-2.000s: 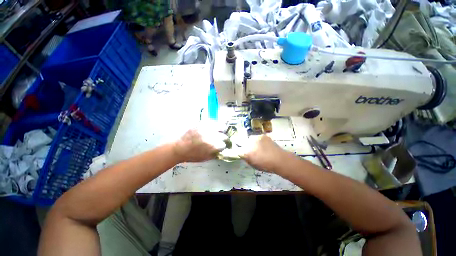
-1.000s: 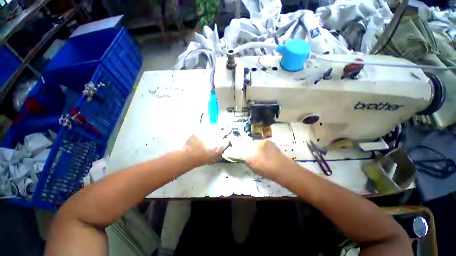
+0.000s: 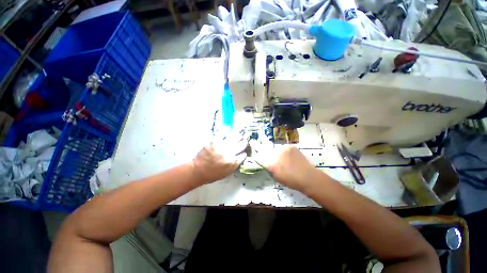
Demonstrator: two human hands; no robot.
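The off-white sewing machine (image 3: 363,96) marked "brother" stands on the worn white table (image 3: 165,122). A small pale greenish fabric piece (image 3: 250,167) is bunched between my hands, just in front of the needle area. My left hand (image 3: 218,159) holds its left side and my right hand (image 3: 282,161) its right side. The fingertips are overexposed and blurred, and most of the fabric is hidden under them. A brass-coloured block (image 3: 285,135) sits just beyond my right fingers. A slim blue nozzle (image 3: 228,106) hangs left of the needle area.
Snips with dark red handles (image 3: 352,166) lie right of my right hand. An open brownish box (image 3: 427,184) sits at the right table edge. Blue crates (image 3: 80,154) stand left. A white-grey fabric heap (image 3: 288,16) lies behind the machine. An orange-rimmed container (image 3: 465,234) is lower right.
The view has shifted, so the machine sits closer and further right. Both hands stay at the fabric in front of the needle area, with small shifts in the fingers and cloth.
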